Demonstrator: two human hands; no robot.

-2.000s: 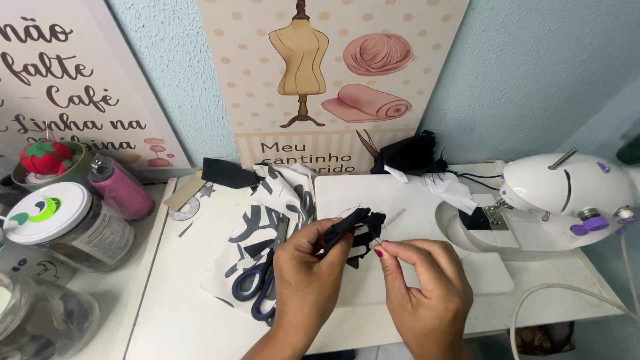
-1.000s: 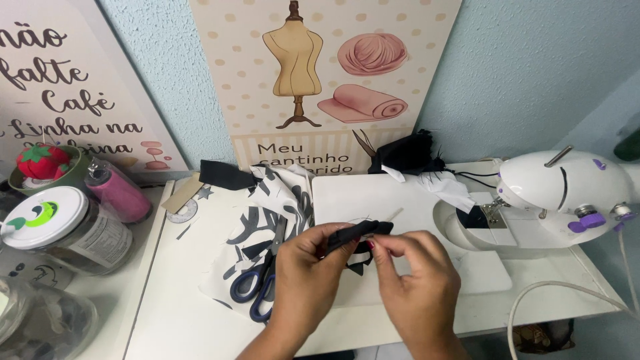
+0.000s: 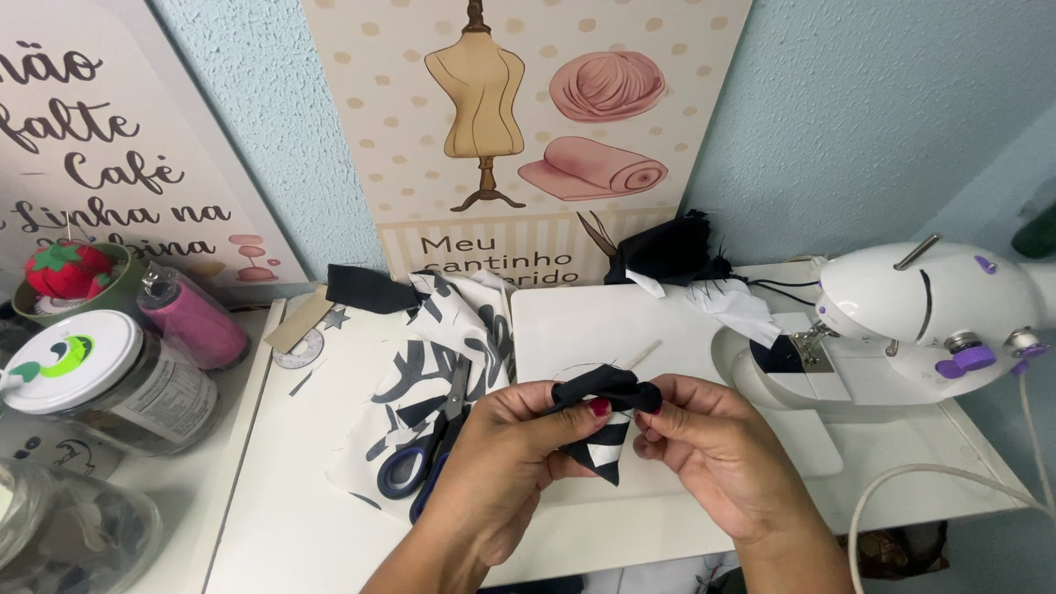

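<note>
A small piece of black fabric (image 3: 601,381), with a black-and-white part hanging below it, is held between both hands over the white board (image 3: 569,330). My left hand (image 3: 520,437) pinches its left side, thumb on top. The fingertips of my right hand (image 3: 709,437) grip its right end. Whether a needle is in the fingers cannot be told; a fine thread arcs above the fabric. Left of my left hand, dark-handled scissors (image 3: 429,445) lie on black-and-white printed fabric (image 3: 404,371).
A white sewing machine (image 3: 924,322) stands at the right, its cable (image 3: 916,469) looping in front. Black fabric scraps (image 3: 664,247) and a white scrap (image 3: 726,304) lie behind the board. Jars (image 3: 107,379), pink thread (image 3: 194,318) and a tomato pincushion (image 3: 68,268) stand at the left.
The black fabric has been turned in my fingers, and its black-and-white part shows more below. My right hand has moved from beneath the fabric to its right end.
</note>
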